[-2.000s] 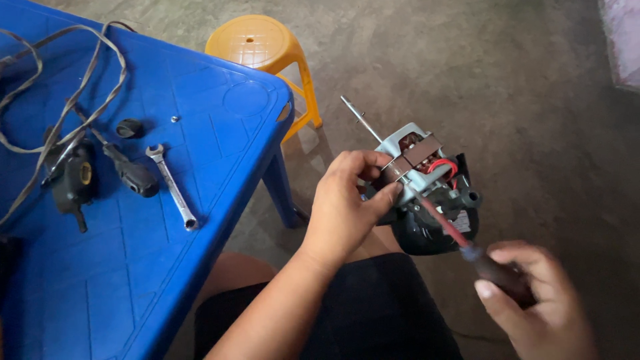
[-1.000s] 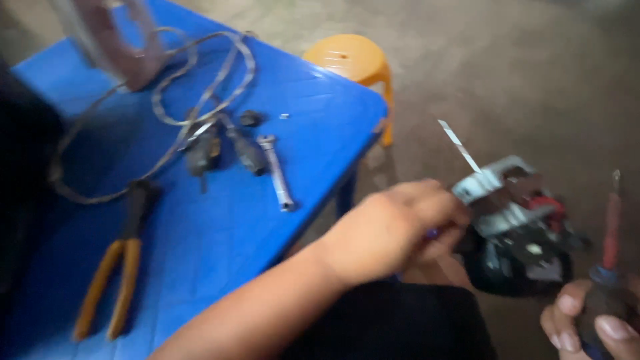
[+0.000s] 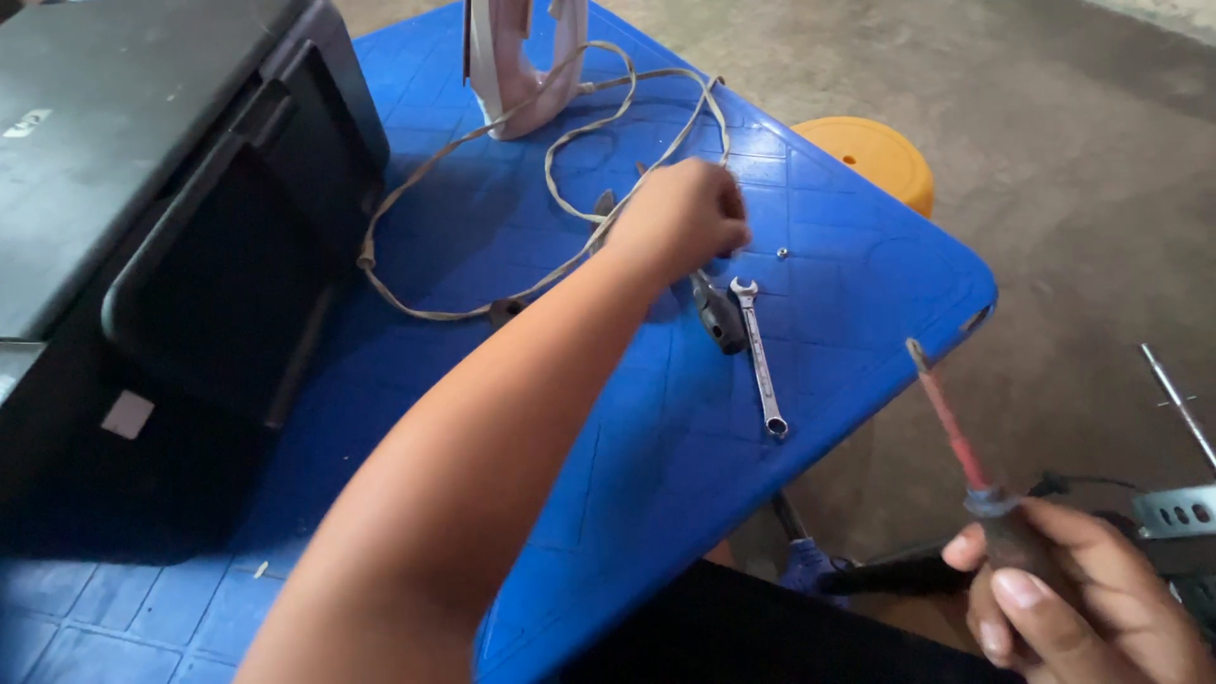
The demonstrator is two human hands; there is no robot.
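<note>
My left hand (image 3: pixel 686 214) is over the blue plastic table (image 3: pixel 608 427), its fingers curled at the black parts beside the cord; whether it holds anything is hidden. My right hand (image 3: pixel 1073 579) grips a screwdriver (image 3: pixel 959 437) with a red shaft and dark handle, its tip up. A combination wrench (image 3: pixel 761 361) lies beside a dark-handled tool (image 3: pixel 719 313), and a small nut (image 3: pixel 783 253) sits above them. At the right edge, part of the motor's metal frame (image 3: pixel 1178 513) shows below a metal rod (image 3: pixel 1178 404).
A black printer (image 3: pixel 228 237) stands on the table's left side. A pale clothes iron (image 3: pixel 532 85) is at the back, and a twisted fabric cord (image 3: pixel 427 171) loops across the table. A yellow stool (image 3: pixel 869 157) stands beyond the table's edge.
My left hand has left the motor and moved over the table. My right hand has drawn the screwdriver away from the motor and still holds it. The view has swung left.
</note>
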